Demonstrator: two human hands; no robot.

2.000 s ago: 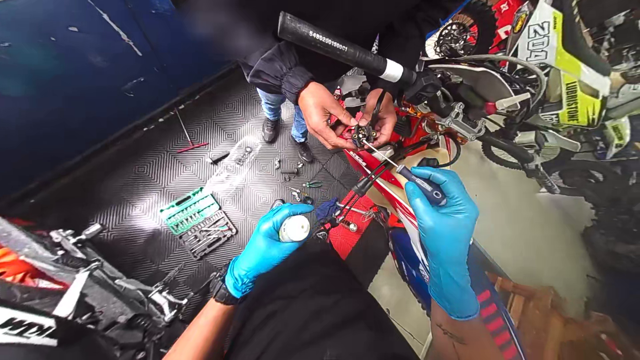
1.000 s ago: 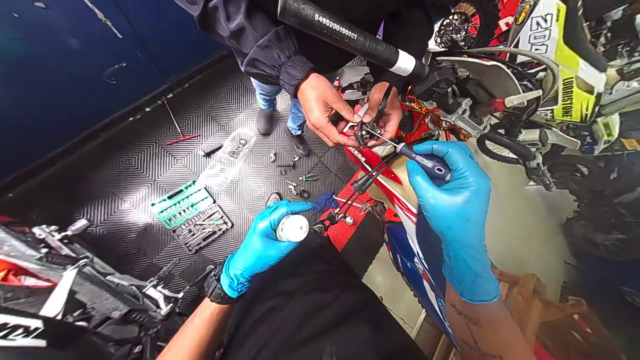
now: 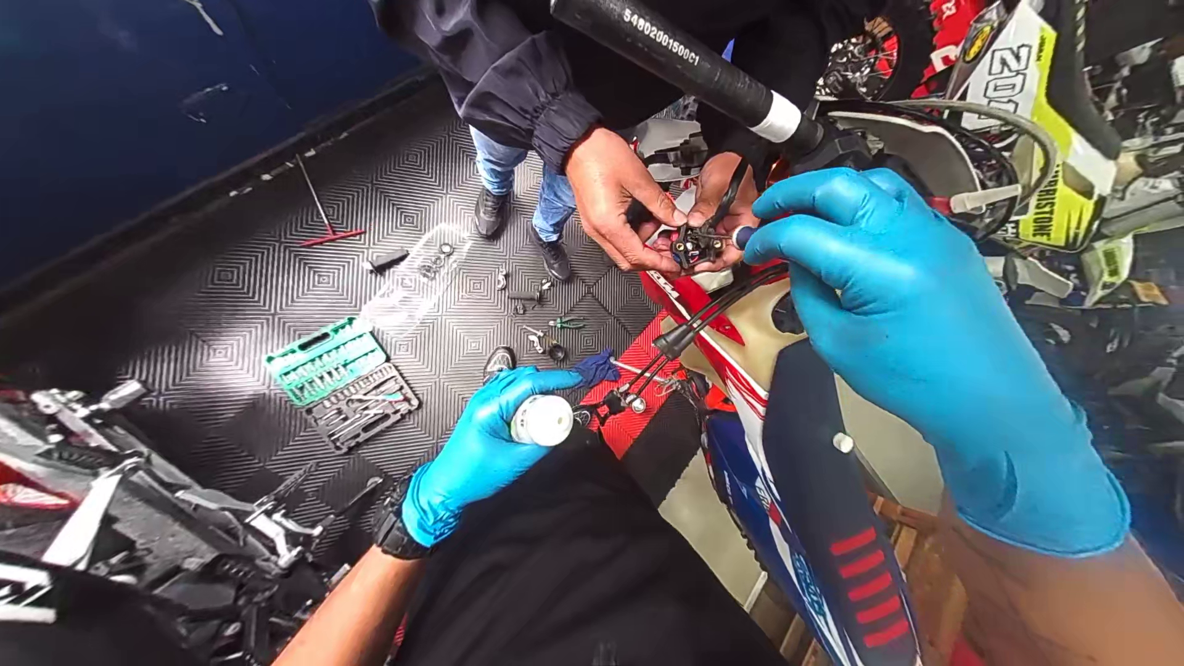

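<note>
My left hand (image 3: 490, 453), in a blue glove, is closed around a small white round container (image 3: 542, 420), its pale top towards me. Above the motorcycle, my blue-gloved right hand (image 3: 879, 287) pinches the screwdriver (image 3: 743, 237); only its blue collar and part of a thin shaft show, and the fingers hide most of the handle. The shaft reaches a small dark part with wires (image 3: 696, 246). Another person's bare hands (image 3: 618, 199) hold this part over the front of a red, white and blue motorcycle (image 3: 782, 518).
A black handlebar grip (image 3: 680, 60) juts in above the hands. An opened green socket set (image 3: 324, 361), pliers (image 3: 566, 323) and loose parts lie on the patterned floor. Another motorcycle (image 3: 1027, 111) stands at upper right, and more bike parts (image 3: 203, 509) are at lower left.
My right hand has shifted up towards the held part, and its fingers now cover most of the screwdriver handle that showed before. The left hand still holds the container.
</note>
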